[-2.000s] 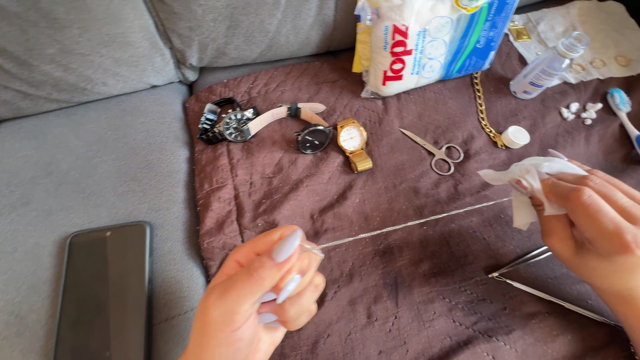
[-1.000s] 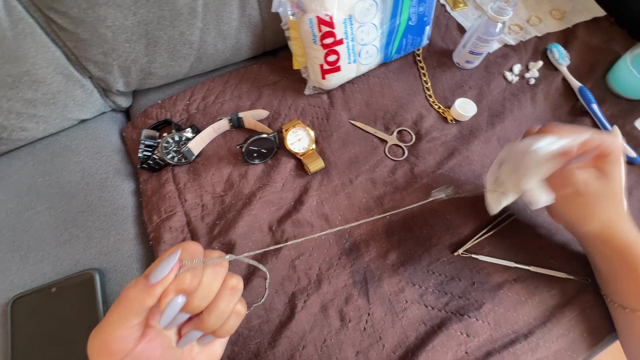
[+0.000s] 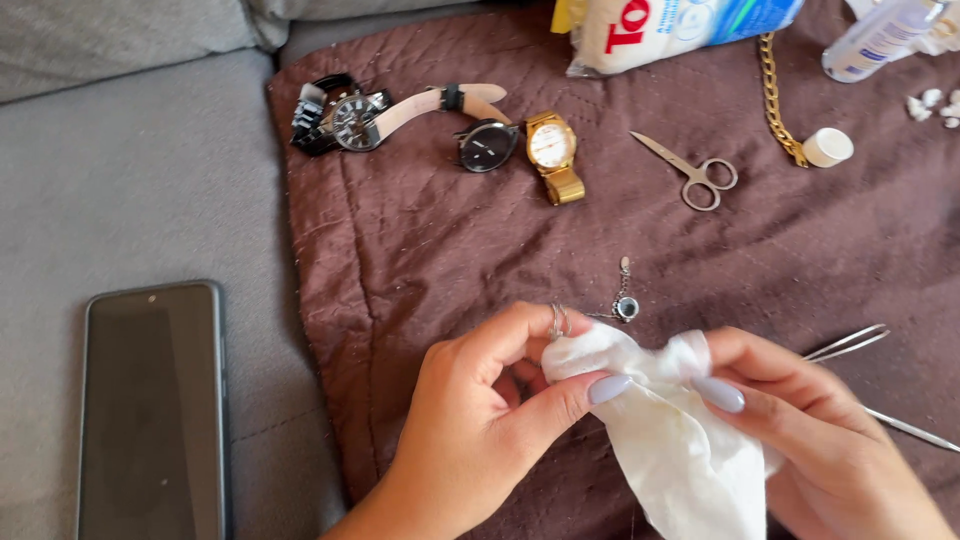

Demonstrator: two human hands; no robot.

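Between both hands a white wipe (image 3: 675, 427) is held, bunched at its top and hanging down. My left hand (image 3: 495, 412) pinches its left edge between thumb and fingers, with a thin silver chain looped over the index finger. From there the chain runs onto the brown quilted cover, where its end with a small round silver pendant (image 3: 625, 307) lies just beyond the wipe. My right hand (image 3: 795, 420) grips the wipe's right side. Metal tweezers (image 3: 911, 427) lie partly hidden behind that hand.
Several watches (image 3: 551, 146) lie along the far left of the cover. Small scissors (image 3: 694, 176), a gold chain (image 3: 776, 105), a white cap (image 3: 828, 147), a clear bottle (image 3: 877, 41) and a cotton package (image 3: 667, 30) are farther back. A phone (image 3: 154, 412) rests on the grey sofa.
My hands, apart earlier with the chain stretched between them, have come together at the wipe. The chain's far end now lies on the cover.
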